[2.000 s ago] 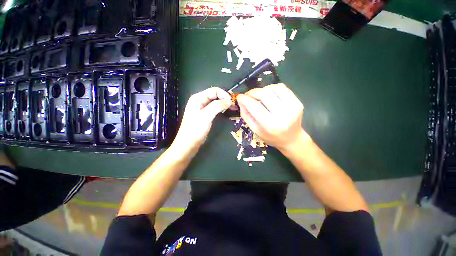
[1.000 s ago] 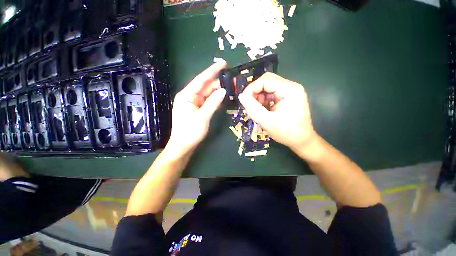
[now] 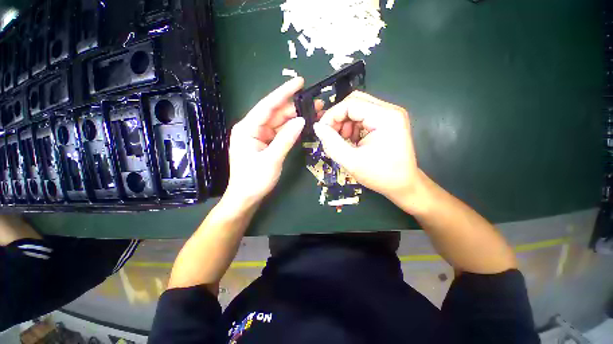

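Note:
A black plastic frame [image 3: 336, 79] with openings is held tilted above the bench. My left hand [image 3: 263, 142] grips its left end between thumb and fingers. My right hand [image 3: 370, 142] is at the frame's near side, thumb and index finger pinched against it; whether a small piece is between the fingertips cannot be told. A heap of small white pieces [image 3: 333, 25] lies beyond the frame. A mottled heap of tan, white and dark bits [image 3: 327, 176] lies below my hands, partly hidden by my right hand.
Large glossy black trays [image 3: 214, 134] with pockets, some holding parts, fill the left of the green bench [image 3: 484, 127]. Another person's arm and dark sleeve [image 3: 54, 275] show at lower left. A dark ridged stack stands at the right edge.
Since two seconds ago the frame has turned to show its openings, and my left hand has opened wider around its end. The orange spot at the fingertips no longer shows. The view has shifted.

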